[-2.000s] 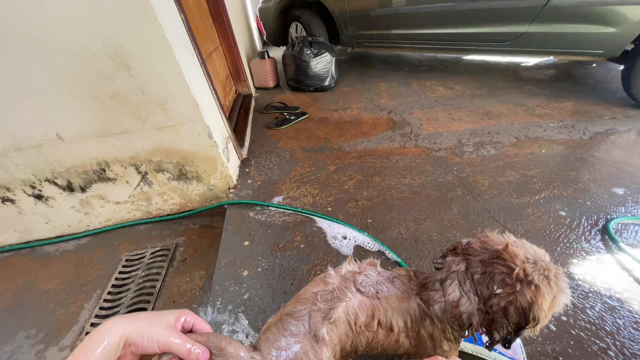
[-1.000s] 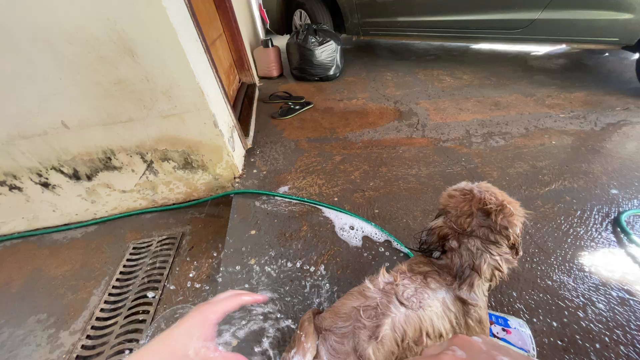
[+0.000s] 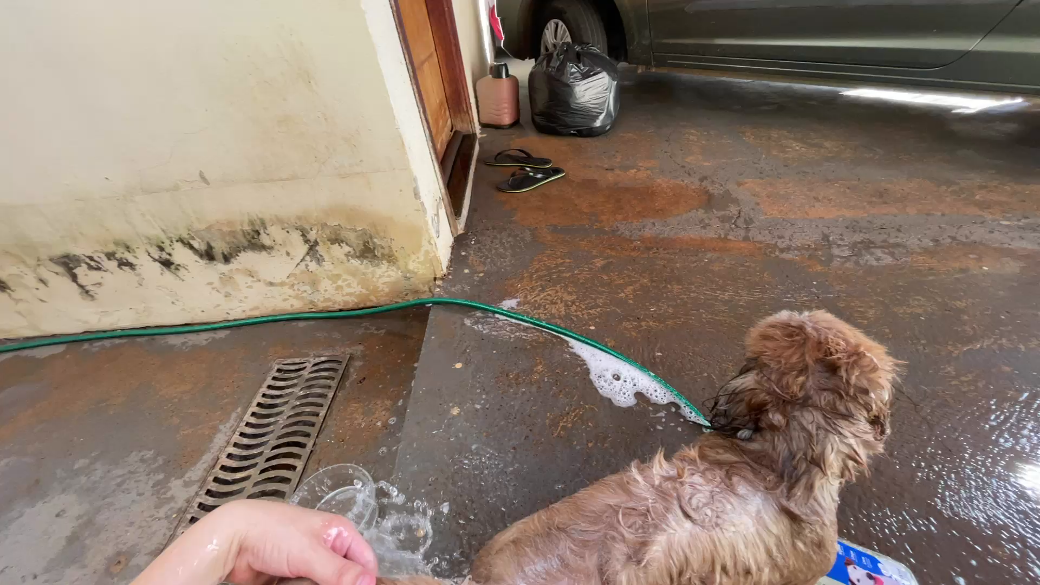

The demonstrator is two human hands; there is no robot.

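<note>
A wet brown curly-haired dog (image 3: 691,512) is at the bottom right, its back to me and its head turned to the right. My left hand (image 3: 284,543) is at the bottom edge, wet, its fingers curled around the dog's tail; the lower part of the grip is cut off by the frame. Clear water splashes (image 3: 390,520) just beyond this hand. My right hand is out of view. Partly hidden behind the dog lies a container with a blue printed label (image 3: 868,567). A green hose (image 3: 520,315) runs along the wall base and ends from sight behind the dog's neck.
A metal floor drain grate (image 3: 272,431) lies left of the dog. White foam (image 3: 617,378) sits along the hose on wet concrete. Farther back are black flip-flops (image 3: 528,177), a pink jug (image 3: 498,97), a black garbage bag (image 3: 574,89), a wooden door (image 3: 426,73) and a parked car (image 3: 812,36).
My left hand, spread apart from the dog one second ago, has closed on its tail. The part of my right hand seen at the bottom then is out of view.
</note>
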